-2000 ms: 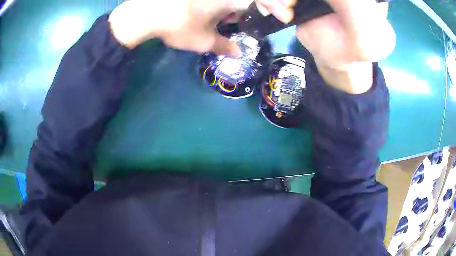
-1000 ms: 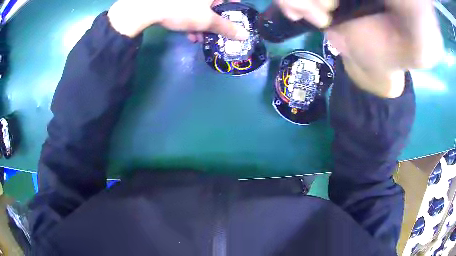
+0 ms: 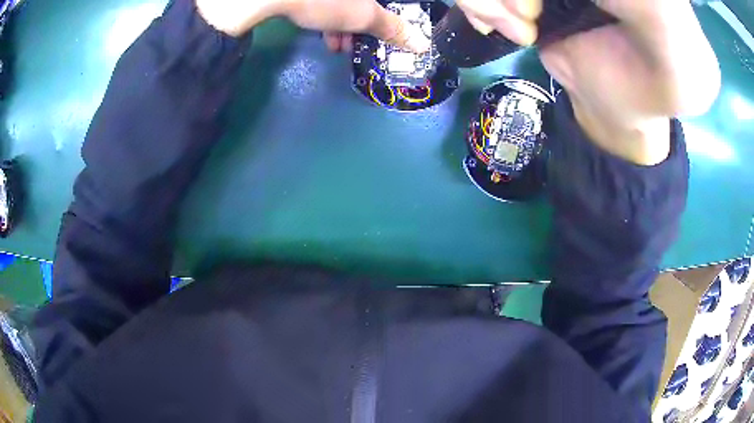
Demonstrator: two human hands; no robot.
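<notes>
A round black camera housing (image 3: pixel 420 97) with a silvery circuit board (image 3: pixel 401 64) and yellow and red wires lies open side up on the green bench. My left hand (image 3: pixel 331 18) is at the housing, its index finger on the board and its other fingers at the left rim. My right hand (image 3: pixel 628 62) is closed around the black electric screwdriver (image 3: pixel 570 25), which is tilted with its front end over the housing's right side; the bit is not clearly visible. A second housing with a board (image 3: pixel 514 136) lies to the right, beside my right forearm.
The green bench top (image 3: pixel 331 198) spreads around the housings. Part of another unit (image 3: pixel 4 202) shows at the far left edge. A carton of white-and-black units (image 3: pixel 707 347) stands beyond the bench at the lower right.
Since two seconds ago, my left hand has uncovered more of the first housing's board. The screwdriver has shifted right. Both housings sit farther right in view.
</notes>
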